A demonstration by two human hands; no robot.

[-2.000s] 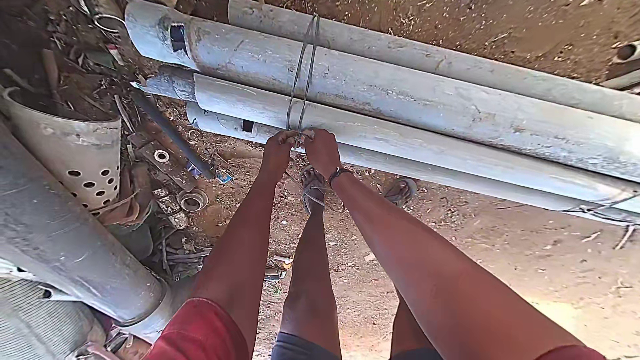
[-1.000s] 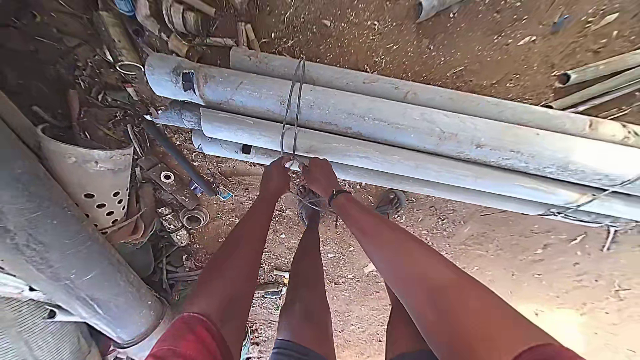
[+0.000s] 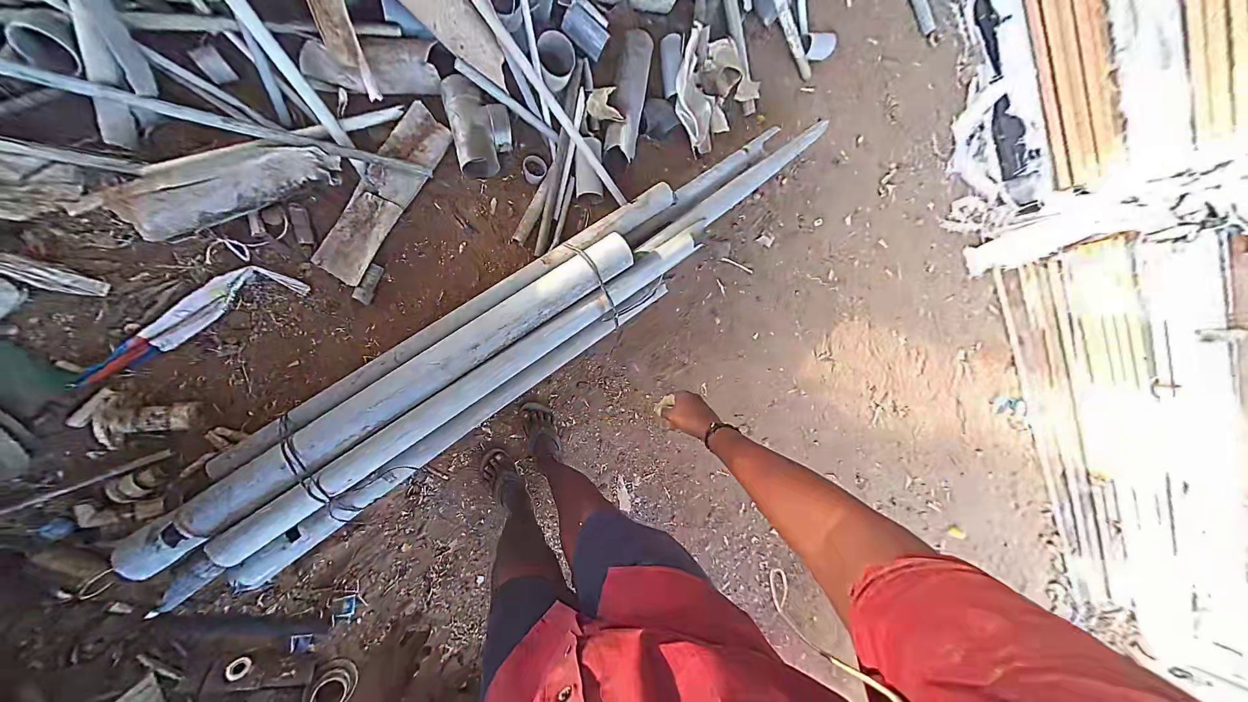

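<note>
A bundle of long grey pipes [image 3: 458, 361] lies diagonally on the dirt ground, in front of my sandalled feet. Dark wire [image 3: 302, 463] goes around the bundle near its lower left end, and a second wire tie [image 3: 602, 283] goes around it near the upper right. My right hand [image 3: 690, 413], with a dark band at the wrist, is off to the right of the pipes, its fingers closed on a small yellowish piece [image 3: 665, 403] that is too small to identify. My left hand is out of view.
Cut pipe pieces and scraps [image 3: 473, 127] cover the ground behind the bundle. Corrugated metal sheets [image 3: 1072, 390] stand at the right. A thin pale cord [image 3: 795, 619] hangs by my right sleeve. Pipe rings [image 3: 333, 680] and debris lie at the lower left.
Both hands were together at the wire on the pipes. My right hand is now away from the bundle, and my left hand has gone out of view. The view has turned and widened strongly.
</note>
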